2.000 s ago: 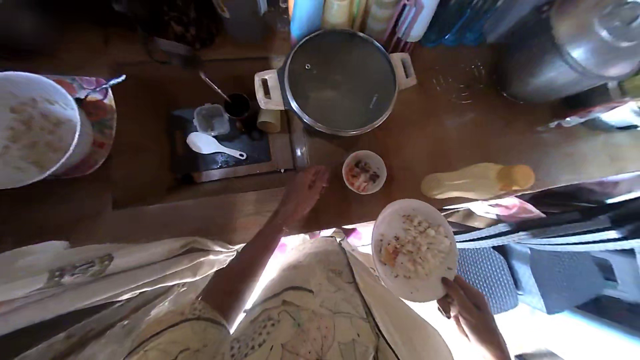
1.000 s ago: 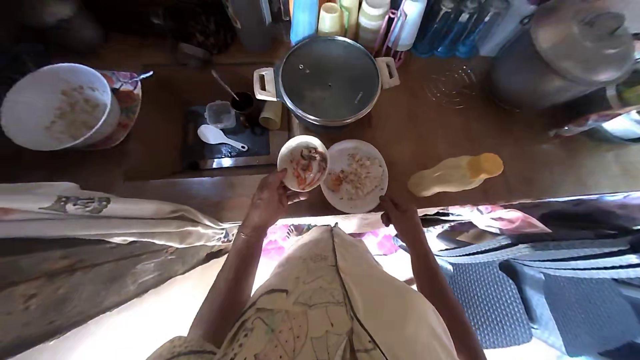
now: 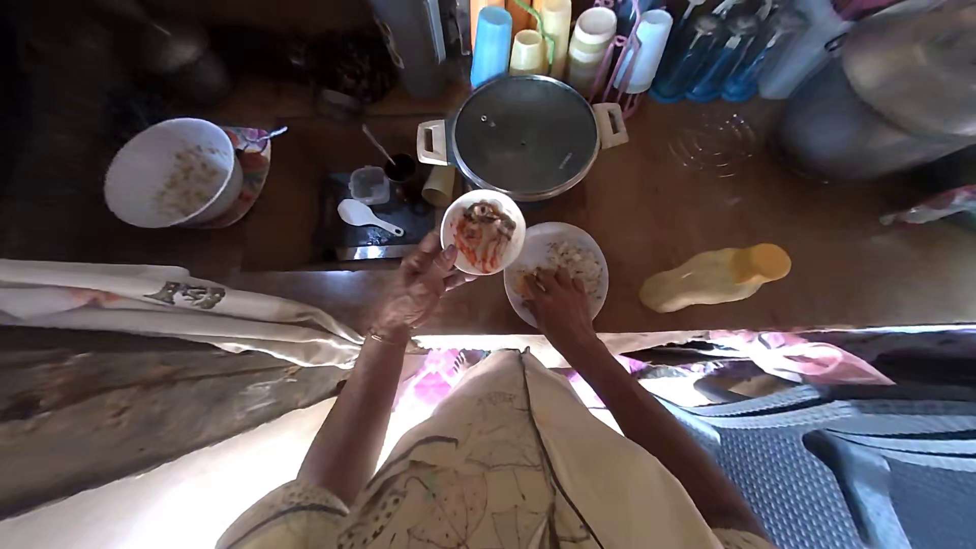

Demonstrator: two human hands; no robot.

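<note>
My left hand [image 3: 415, 286] holds a small white bowl [image 3: 483, 232] by its left rim, just in front of the lidded pot. Reddish and dark food lies in the bowl. To its right, a white plate [image 3: 602, 293] with pale, rice-like food [image 3: 577, 263] rests near the counter's front edge. The fingers of my right hand [image 3: 560, 301] are down in the food on the left part of the plate; whether they pinch any of it is hidden. The bowl is beside the plate's upper left rim.
A glass-lidded pot [image 3: 526, 137] stands behind the bowl. A yellowish bottle [image 3: 709, 278] lies at the right. Left are a white spoon [image 3: 370, 217], a clear small container [image 3: 369, 185] and a large white bowl [image 3: 171, 171]. Cups [image 3: 591, 38] and a metal vessel [image 3: 862, 114] stand behind.
The plate, held in the air by my right hand at first, is now on the counter. My left hand has taken up the small bowl, and my right hand has moved from the plate's rim into its food.
</note>
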